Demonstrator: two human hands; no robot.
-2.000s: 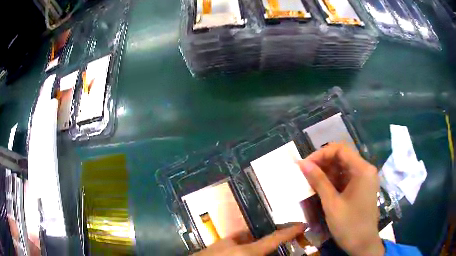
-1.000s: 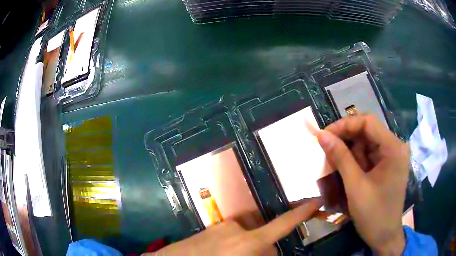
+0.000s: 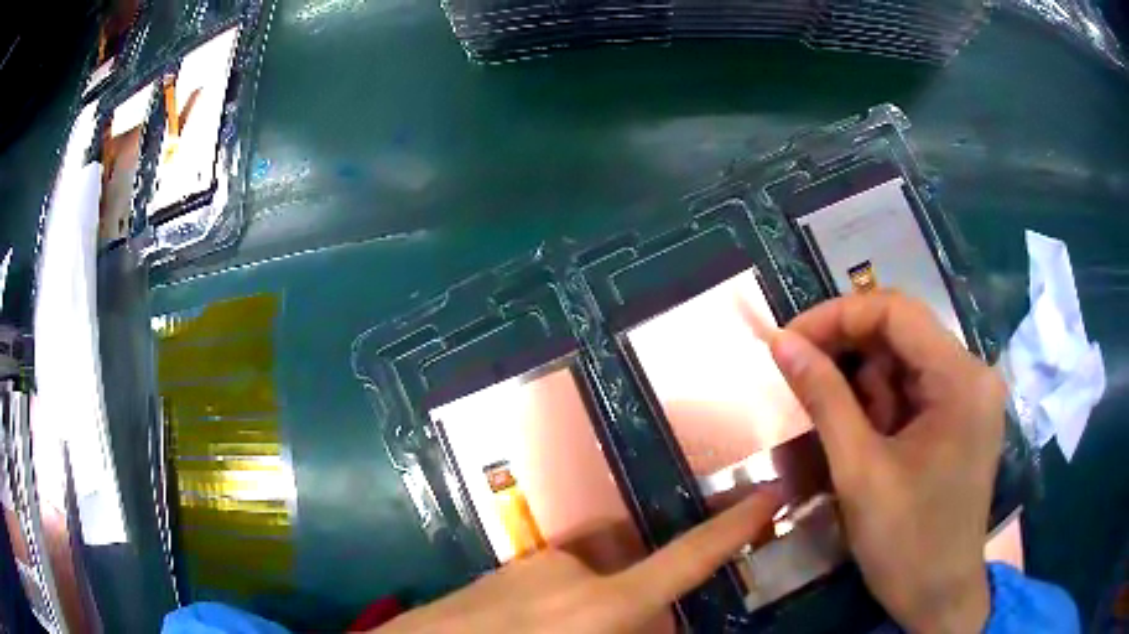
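A display module with a pale pink-white back lies in the middle pocket of the blister tray. My right hand is over its right side, thumb and index finger pinched together at a thin translucent film near the module's upper right; the film is hard to make out. My left hand lies low with its index fingertip on the module's lower end, beside a shiny band. A second module with an orange flex cable is in the left pocket. A grey module is in the right pocket, partly behind my right hand.
Amber tape sheet and long white paper strips lie at the left. Another tray with modules is at the upper left. Stacked blister trays stand at the top. A crumpled white piece lies at the right.
The view has shifted. The bright white sheet look over the middle module has turned pink, and a shiny band now shows at its lower end. My hands keep nearly the same pose.
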